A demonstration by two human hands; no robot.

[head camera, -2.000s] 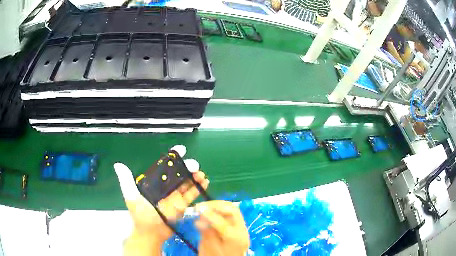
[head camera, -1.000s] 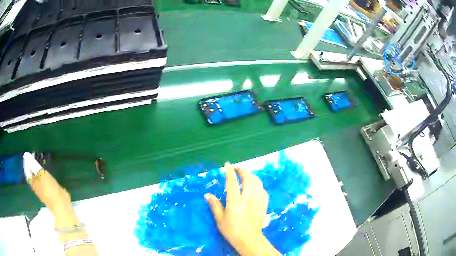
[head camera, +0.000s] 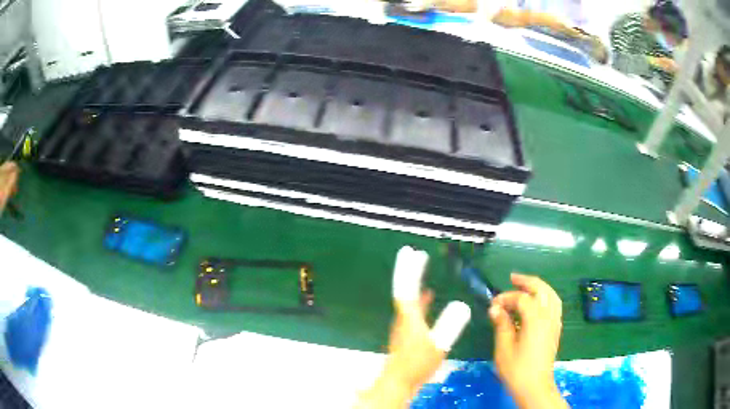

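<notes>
My right hand (head camera: 528,331) pinches a phone middle frame with blue film (head camera: 478,281), seen nearly edge-on, tilted and blurred above the green surface. My left hand (head camera: 418,339), with white finger cots, is open and empty just left of it. A bare black frame (head camera: 210,286) with yellow-gold spots lies flat to the left, green showing through its window. A filmed frame (head camera: 144,240) lies farther left. Two more filmed frames (head camera: 613,300) lie at the right. A blue peeled film pile (head camera: 472,387) is partly hidden behind my hands.
A tall black tray stack (head camera: 352,188) with white layers stands behind my hands, with a lower stack (head camera: 120,152) to its left. Another person's hand (head camera: 8,182) is at the left edge. People sit opposite. White sheets (head camera: 272,371) cover the near ledge. Pale posts (head camera: 672,112) stand at the right.
The view has turned left. My right hand has left the film pile and taken hold of a filmed frame. My left hand has moved away from the frames at the left and is beside my right.
</notes>
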